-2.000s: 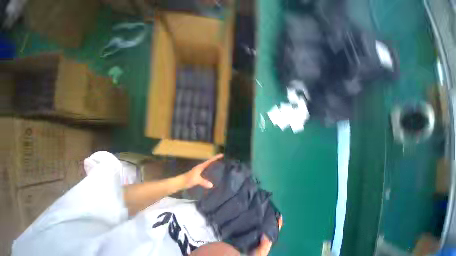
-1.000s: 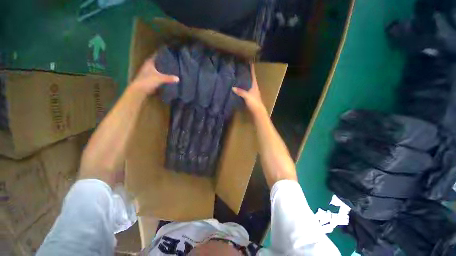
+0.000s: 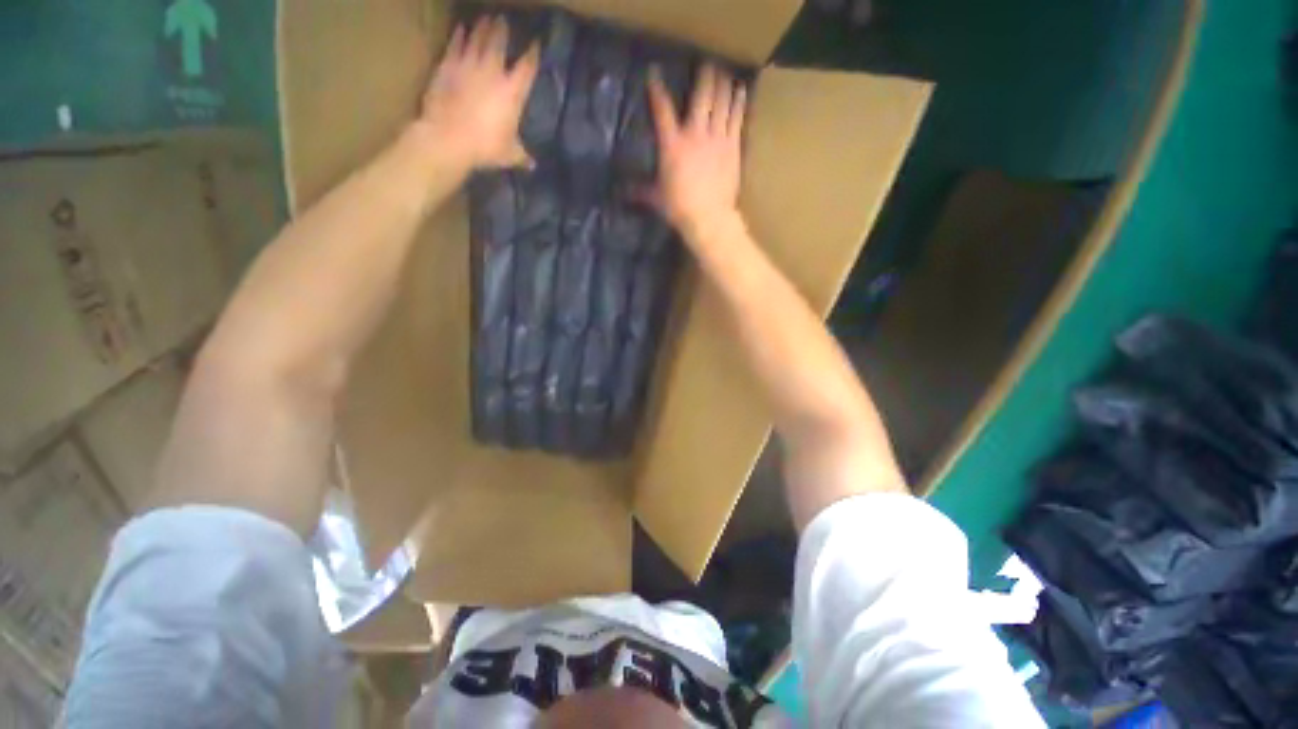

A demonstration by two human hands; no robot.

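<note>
An open cardboard carton (image 3: pixel 548 548) stands in front of me with its flaps up. Inside it, dark, slightly shiny folded packed goods (image 3: pixel 562 321) lie side by side in neat rows. My left hand (image 3: pixel 481 103) lies flat with spread fingers on the left side of the far row. My right hand (image 3: pixel 698 154) lies with spread fingers on the right side of the same row. Both palms face down on the goods, and neither hand is closed around a piece.
The green bench (image 3: pixel 1046 342) runs along the right, with a loose black pile of goods (image 3: pixel 1167 527) and white slips (image 3: pixel 1014 595) on it. Printed closed cartons (image 3: pixel 107 285) stand at left. A white plastic bag (image 3: pixel 349 570) is by the carton's near left corner. The green floor has an arrow.
The group of goods held between my hands at the carton's far end now lies down in the carton. My hands have gone from gripping its sides to resting on top.
</note>
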